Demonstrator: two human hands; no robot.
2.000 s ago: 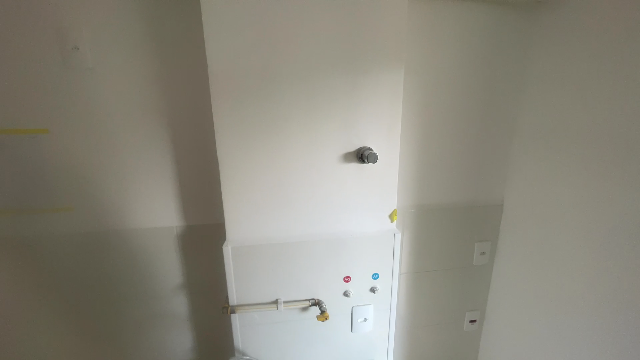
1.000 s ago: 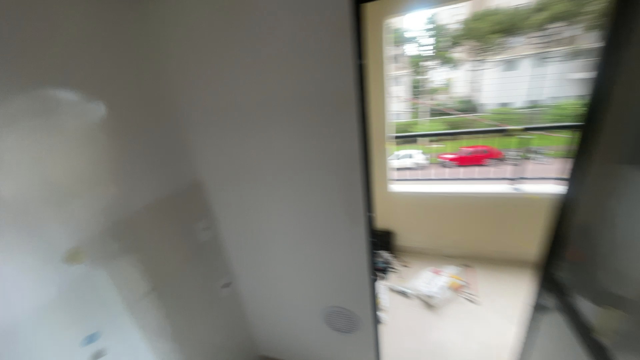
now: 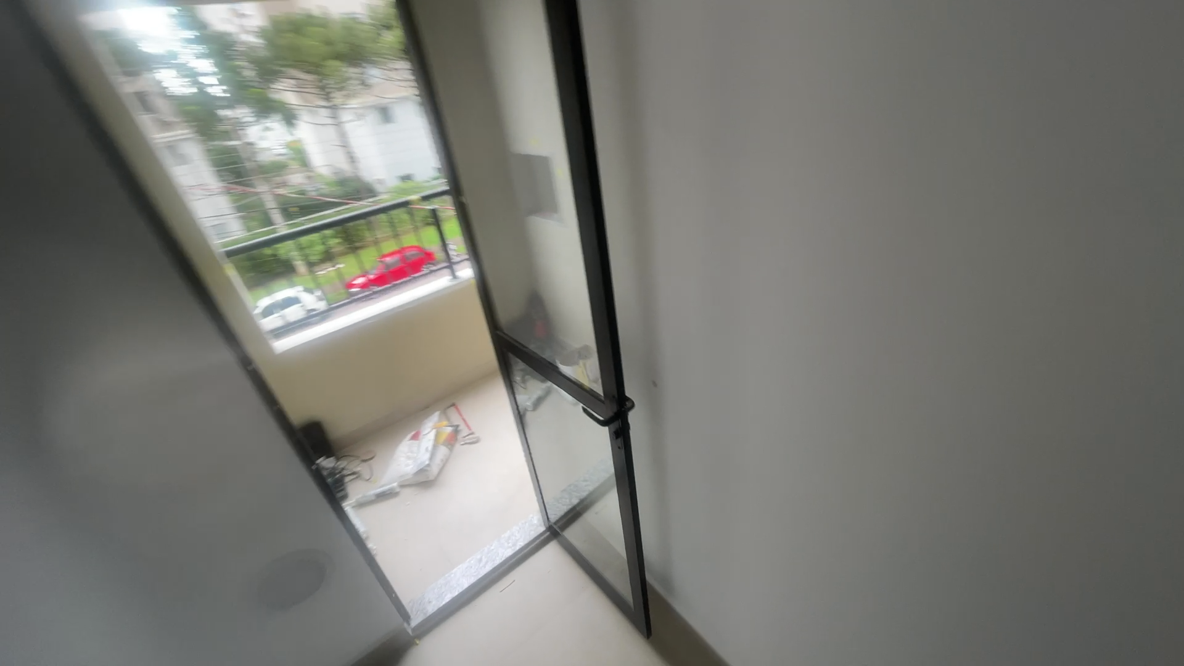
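Observation:
Neither my left hand nor my right hand shows in the head view. A black-framed glass door point(image 3: 603, 277) stands swung inward, close to the plain wall on the right, with a black lever handle point(image 3: 606, 413) at its free edge. Beyond the doorway, on the balcony floor, lie a crumpled white plastic bag point(image 3: 424, 450) and a red-framed tool point(image 3: 464, 422) whose kind I cannot tell. Dark cables point(image 3: 344, 470) are bunched beside a black object at the left jamb.
A speckled stone threshold point(image 3: 476, 571) crosses the doorway. Grey walls flank it on the left point(image 3: 157, 388) and right point(image 3: 888, 333). A low balcony wall point(image 3: 388, 365) carries a dark metal railing point(image 3: 356, 222), with cars and trees outside.
The view has swung from the wall with pipe fittings to the balcony doorway. The open glass door now shows in full height from handle to floor.

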